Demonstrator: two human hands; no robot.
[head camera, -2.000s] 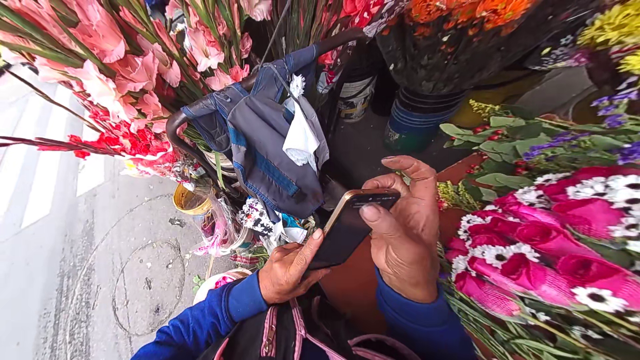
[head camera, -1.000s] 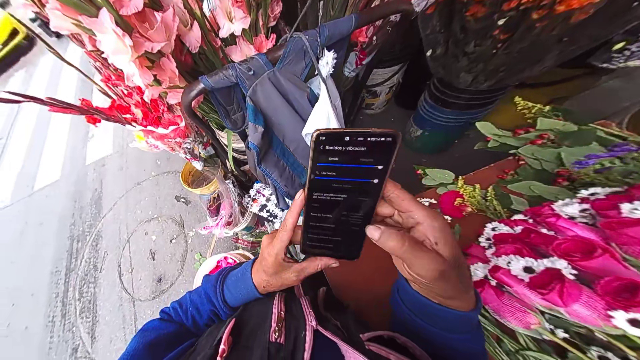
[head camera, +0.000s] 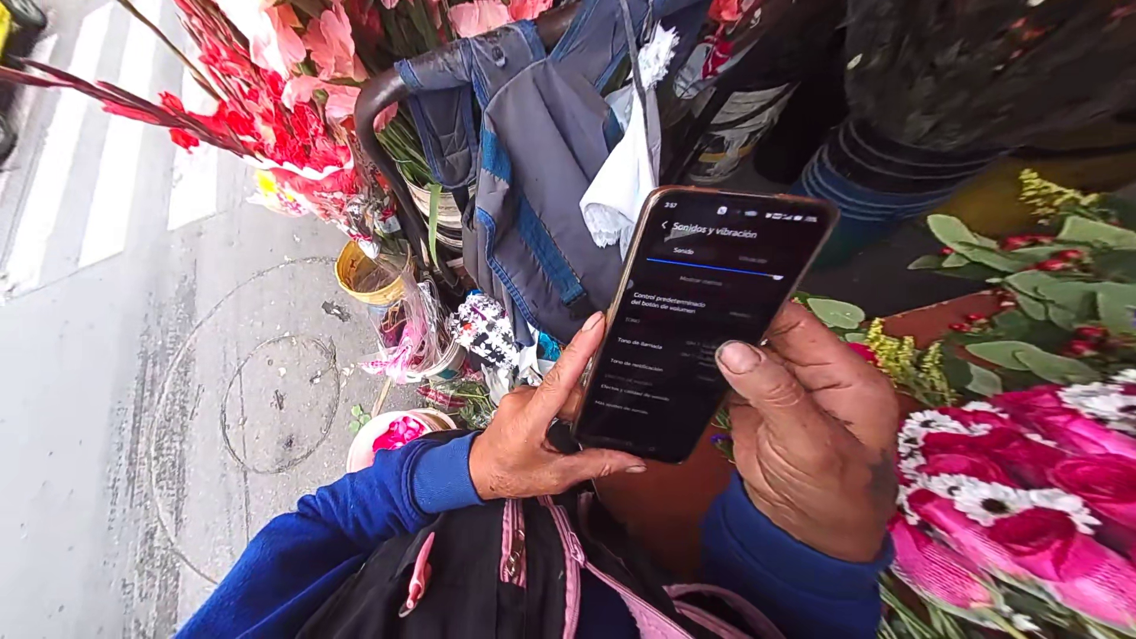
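Note:
A dark smartphone (head camera: 683, 328) is held upright and slightly tilted, its lit screen facing me and showing a dark settings page with a blue slider line. My left hand (head camera: 541, 426) grips its lower left edge between thumb and fingers. My right hand (head camera: 812, 426) holds the right side, with the fingers behind the phone and the thumb over the screen's right part. Below the hands lies a black bag with pink zippers (head camera: 461, 568), against my body. Behind the phone, a grey-blue garment (head camera: 550, 177) hangs over a dark metal bar, with a white cloth (head camera: 621, 177) beside it.
Pink and red gladioli (head camera: 302, 98) stand at upper left. Wrapped pink roses with white daisies (head camera: 1021, 497) and leafy stems (head camera: 1047, 293) fill the right. A yellow bucket (head camera: 368, 271) and a white bucket with petals (head camera: 399, 435) stand by the pavement. Stacked dark buckets (head camera: 887, 177) are at upper right.
The phone was tilted two seconds ago, showing its camera end; its lit screen now faces me. On the screen, the list has changed since one second ago. Both hands have kept hold of it.

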